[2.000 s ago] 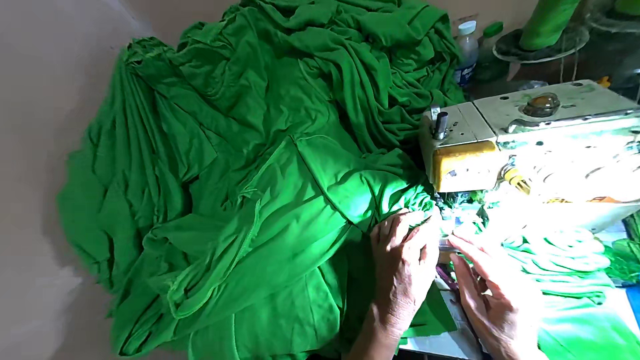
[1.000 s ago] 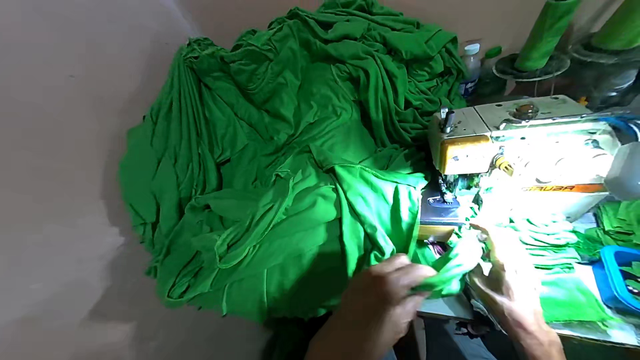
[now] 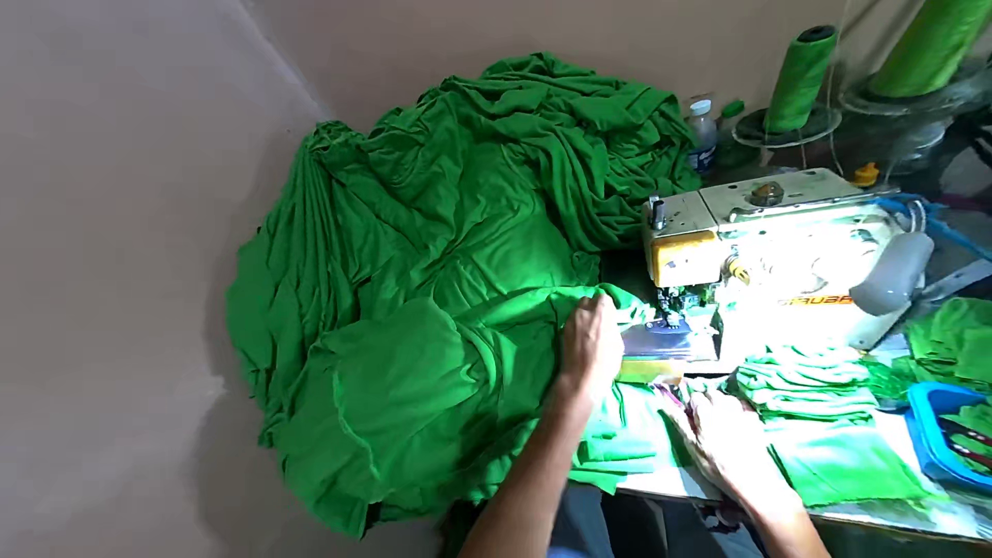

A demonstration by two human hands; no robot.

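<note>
A large heap of green knit fabric (image 3: 403, 240) covers the left and middle of the view. My left hand (image 3: 593, 341) is closed on a bunched part of this fabric, just left of the presser foot (image 3: 671, 316) of a white industrial sewing machine (image 3: 806, 263). Down and right of the foot, near the front of the machine bed (image 3: 655, 342), lies my right hand (image 3: 717, 430), brightly lit, its fingers by something small and pinkish that I cannot make out. Whether it holds anything is unclear. A folded stack of green pieces (image 3: 810, 387) lies beside it.
A blue plastic basket (image 3: 926, 442) with green scraps and red-handled scissors stands at the right. Green thread cones (image 3: 802, 85) stand on holders behind the machine, near a small plastic bottle (image 3: 701, 136). A grey lamp head (image 3: 893, 273) hangs before the machine's right end.
My left hand has moved up and away from the front edge to beside the presser foot. My right hand has let go of the green cloth it held a second ago. The view has shifted left.
</note>
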